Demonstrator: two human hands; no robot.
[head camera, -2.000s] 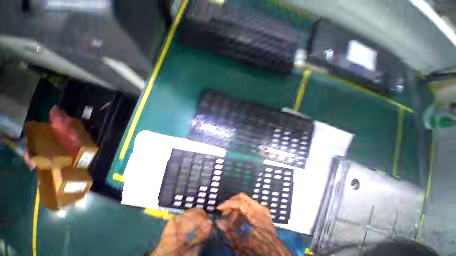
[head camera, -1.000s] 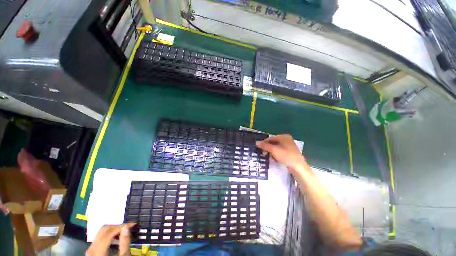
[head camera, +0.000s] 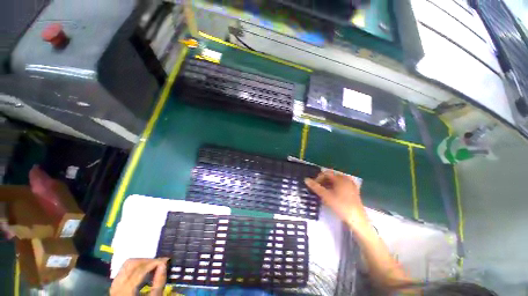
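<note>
A black pocketed component tray (head camera: 234, 248) lies nearest me on a white sheet; dark pockets fill its left part, and white or green shows through many others. A second component tray (head camera: 249, 179) lies behind it, mostly dark, with white showing through pockets at its right. My right hand (head camera: 341, 193) is at the second tray's right end, thumb and fingertip close together; any small part between them is too small to tell. My left hand (head camera: 136, 276) is at the near tray's lower left corner, fingertips at its edge; whether it grips the tray is unclear.
A tray stack (head camera: 237, 89) stands at the back left, a wrapped tray pack (head camera: 385, 110) beside it. A metal plate (head camera: 414, 240) lies at the right, a green and white tool cup (head camera: 454, 150) beyond. Cardboard boxes (head camera: 43, 214) and a grey machine (head camera: 75, 75) are at the left.
My hands were together at the near tray's front edge. My right hand has moved out to the second tray, and my left hand to the near tray's lower left corner. The view has shifted.
</note>
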